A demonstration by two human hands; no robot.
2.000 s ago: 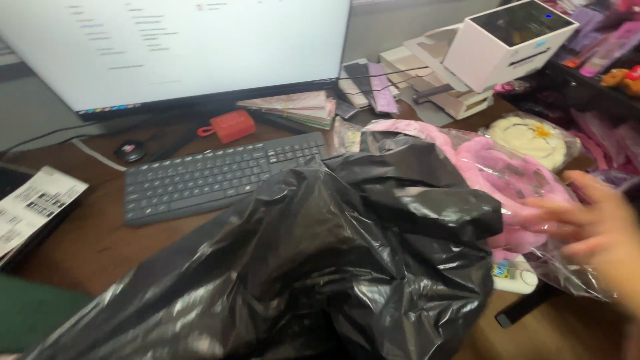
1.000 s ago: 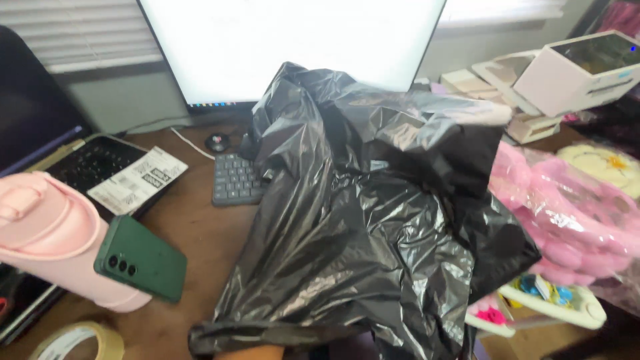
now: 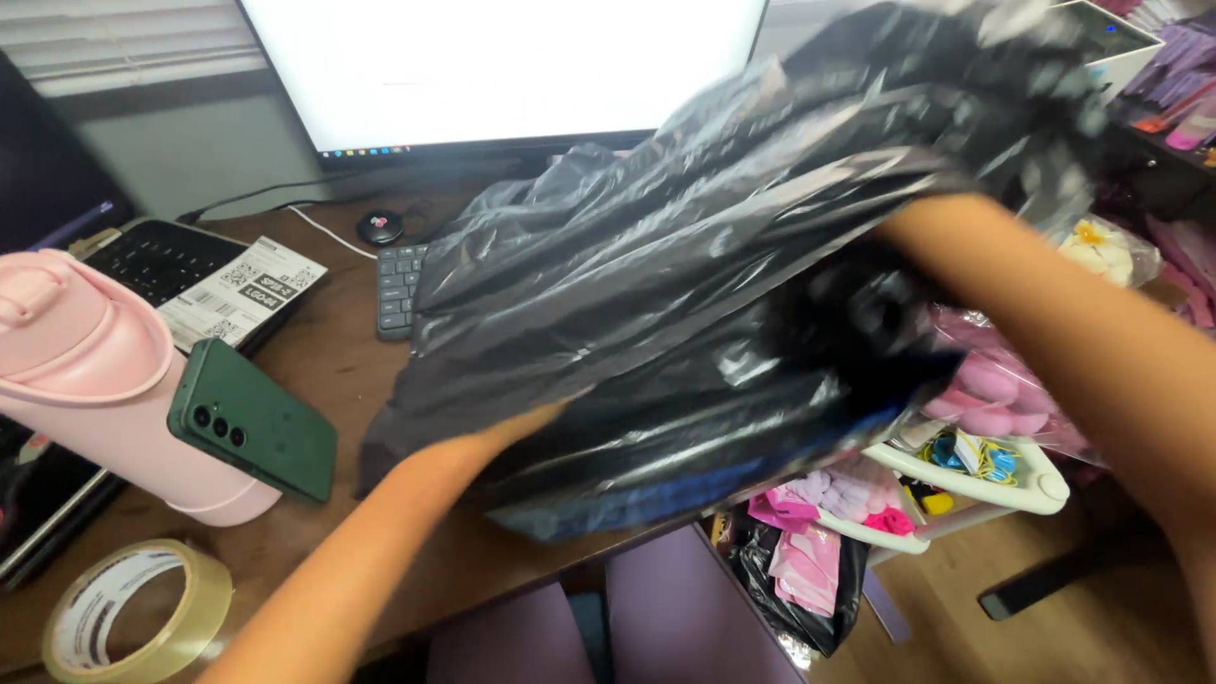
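Observation:
A large black plastic bag (image 3: 665, 256) spreads over the desk in front of the monitor, blurred by motion. Both forearms reach into it or under its folds. Of my left hand (image 3: 508, 427) only the wrist area shows at the bag's lower left; the fingers are hidden by the plastic. My right hand (image 3: 926, 214) is inside the bag's upper right part, with its fingers covered too. The bag hides much of the black keyboard (image 3: 394, 290). Pink fluffy items in clear plastic (image 3: 993, 389) lie just right of the bag, below my right forearm.
A pink tumbler (image 3: 123, 408), a green phone (image 3: 252, 423) and a roll of clear tape (image 3: 138, 613) stand at the left. Behind them are a laptop (image 3: 157, 261) and a printed label sheet (image 3: 247, 290). The monitor (image 3: 513, 76) is behind the bag; a white cart (image 3: 1031, 489) holds small items at the right.
My right forearm has come into view inside the bag, and my left forearm shows more. The bag is spread wider, its upper part now reaching farther right across the monitor's edge.

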